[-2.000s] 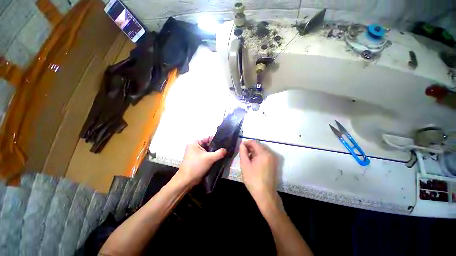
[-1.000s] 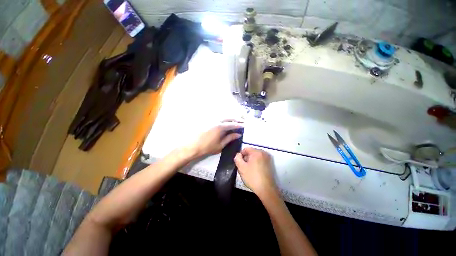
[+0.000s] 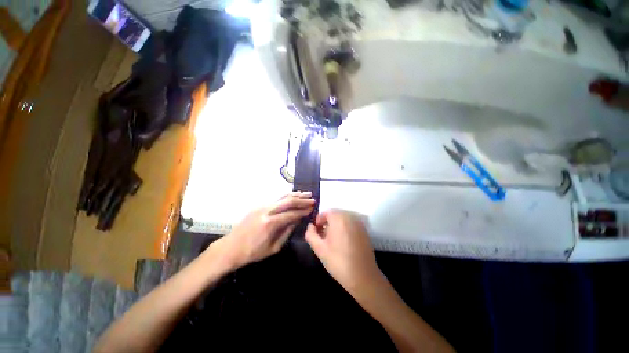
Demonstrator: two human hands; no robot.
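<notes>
A dark, narrow leather-look strap (image 3: 307,165) runs from the brightly lit needle area (image 3: 323,127) of the white sewing machine (image 3: 427,76) down over the table's front edge. My left hand (image 3: 279,222) lies on the strap's lower part, its fingers across it and hiding some of it. My right hand (image 3: 338,243) is at the strap's right edge, thumb and fingertips together on it. The needle tip is lost in glare.
Blue thread snips (image 3: 476,171) lie right of the strap. Crumpled dark pieces (image 3: 141,110) lie on taped cardboard (image 3: 65,172) at left, with a phone (image 3: 118,23) above. A parts tray (image 3: 598,224) stands at the right end. A blue item (image 3: 510,5) sits on the machine.
The strap now reaches up to the needle area, lying straighter. My left hand has moved from near the strap's top to lower on it. The view has shifted, with the machine appearing higher.
</notes>
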